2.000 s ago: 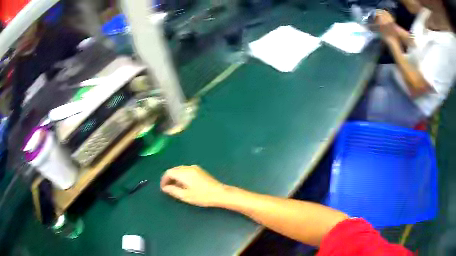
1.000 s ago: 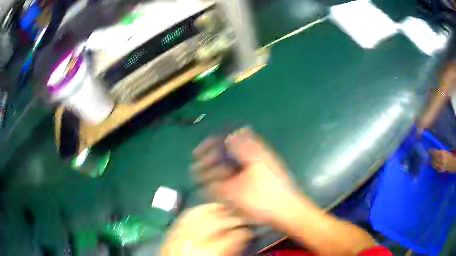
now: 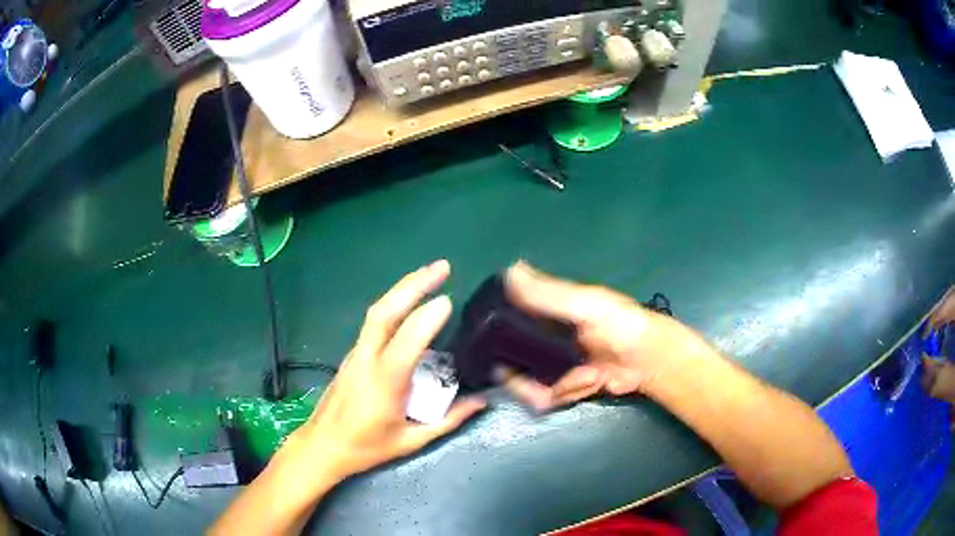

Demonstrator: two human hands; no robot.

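My right hand [image 3: 597,340] holds a black power adapter [image 3: 513,340], slightly blurred, over the green mat near the front. My left hand [image 3: 367,393] is around the white mains socket [image 3: 431,387], its fingers spread over the top and its thumb at the lower side. The adapter is right beside the socket; I cannot tell if they are joined. A bit of thin black cord [image 3: 659,304] shows behind my right wrist. A black socket power cord [image 3: 274,361] runs down from the shelf and towards my left hand.
The wooden shelf [image 3: 393,136] holds the electronic load [image 3: 482,52], a tumbler [image 3: 288,79] and a smartphone [image 3: 209,152]. A short lead [image 3: 532,168] lies below it. Adapters [image 3: 212,468] with cords lie at left by green mesh [image 3: 173,408]. White paper [image 3: 882,105] and a blue crate [image 3: 901,419] are at right.
The view has turned and come nearer the shelf. My left hand has come in and is now at the socket, which lay free before. My right hand now shows the adapter clearly.
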